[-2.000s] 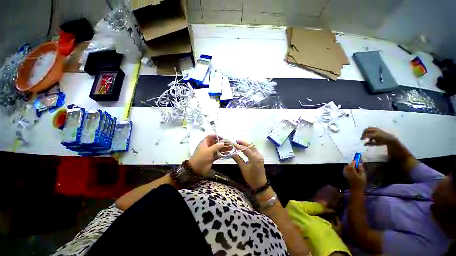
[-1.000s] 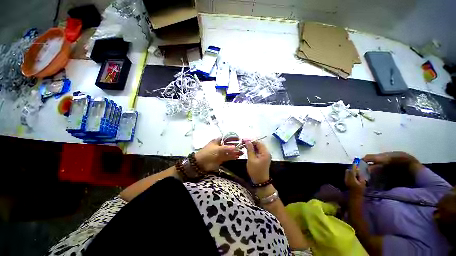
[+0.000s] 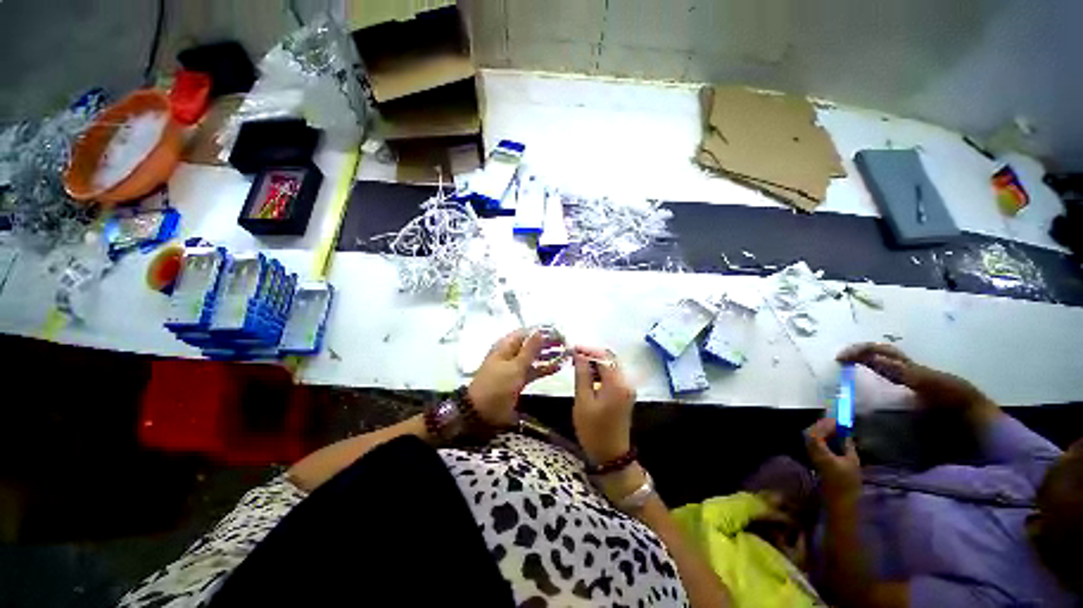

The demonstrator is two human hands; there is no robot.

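Note:
A coiled white cable (image 3: 549,344) is held over the bench's front edge, partly hidden by fingers. My left hand (image 3: 511,371) is closed around the coil from the left. My right hand (image 3: 603,398) is just right of it, its fingertips pinched on a thin white piece, likely the cable's end or a tie; too small to tell. A tangled heap of white cables (image 3: 442,244) lies on the bench beyond my hands. Three window boxes (image 3: 679,327) lie to the right of my hands.
A row of blue-edged boxes (image 3: 238,297) stands at left. A black box (image 3: 280,197), orange basket (image 3: 125,149) and open carton (image 3: 428,107) are behind. Glossy clear-white pieces (image 3: 618,228) lie on the dark strip. At right, a person in purple (image 3: 950,511) holds a blue-edged box.
The coil is now held smaller in my left hand, and my right hand's fingers have closed on a thin white piece beside it. The other person's box has turned upright.

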